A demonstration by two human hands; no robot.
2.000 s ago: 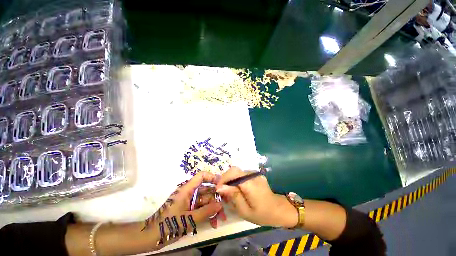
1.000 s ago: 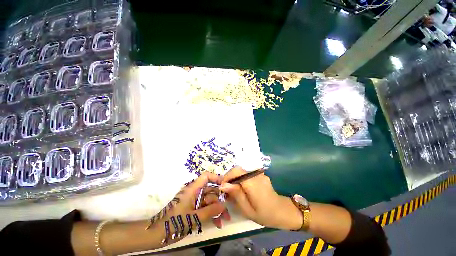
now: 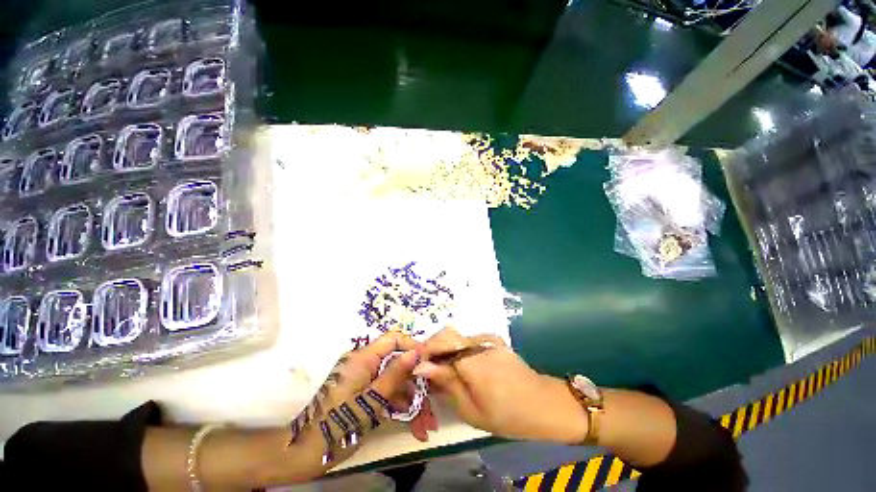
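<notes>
My left hand (image 3: 351,404) holds a small rounded frame with a pale shiny rim (image 3: 419,396) between thumb and fingers. Dark strips (image 3: 353,415) are stuck in rows on the back of this hand. My right hand (image 3: 495,389) holds a slim dark pen-like tool (image 3: 467,352), its fingertips at the frame's upper right edge. The tool's tip is hidden by the fingers. A pile of small dark blue and yellowish parts (image 3: 408,300) lies on the white sheet (image 3: 317,231) just beyond my hands.
A clear blister tray (image 3: 252,317) with rows of rounded frames stands at left, dark strips on its right edge. Pale yellow bits (image 3: 451,173) lie farther back. Clear bags (image 3: 663,211) lie on the green mat at right. Stacked trays (image 3: 816,221) stand far right, beside a slanted post (image 3: 730,77).
The tool in my right hand has tilted and lies lower across the fingers. The frame has turned slightly in my left hand. The view has shifted a little, so the scene sits farther right.
</notes>
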